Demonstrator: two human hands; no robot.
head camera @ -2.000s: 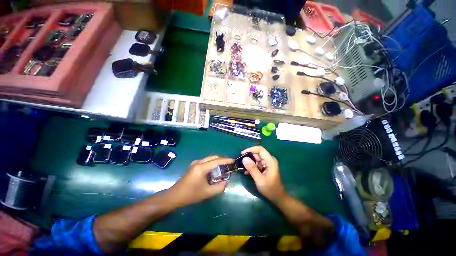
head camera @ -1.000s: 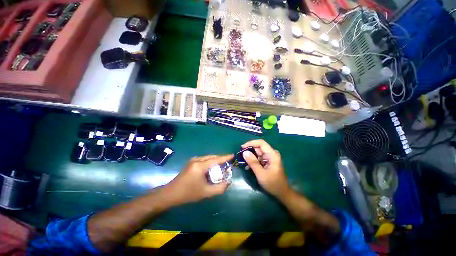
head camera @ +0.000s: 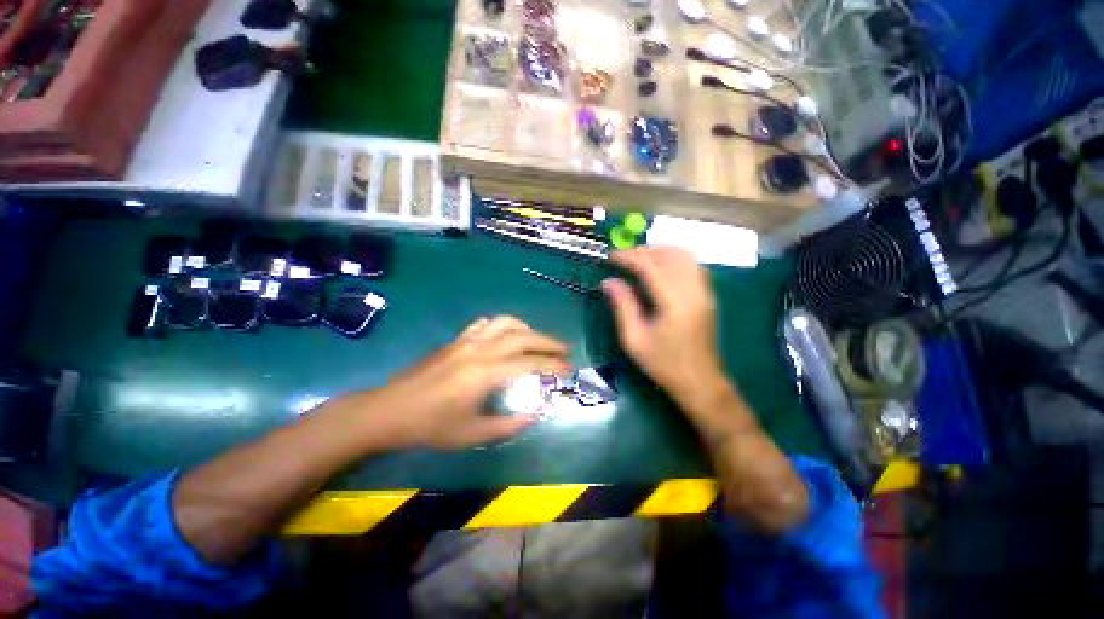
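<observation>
My left hand (head camera: 466,385) holds an open watch case (head camera: 524,395), its inside bright with glare. A glossy display module (head camera: 590,387) shows at the right of the case, apparently joined to it by a short flex. My right hand (head camera: 666,317) is blurred, up and to the right of the case. Slim dark tweezers (head camera: 561,281) reach out to the left from its fingertips. The fingers hide their rear end.
Black watch units with white labels (head camera: 234,305) lie at left. Behind are a slotted tray (head camera: 418,218), thin tools (head camera: 541,226), a green-topped item (head camera: 628,230) and the wooden parts board (head camera: 509,174). A black fan (head camera: 851,268) stands at right.
My right hand has let go of the display module and moved up toward the tool row, where tweezers now show at its fingertips. My left hand still holds the case. The view has shifted.
</observation>
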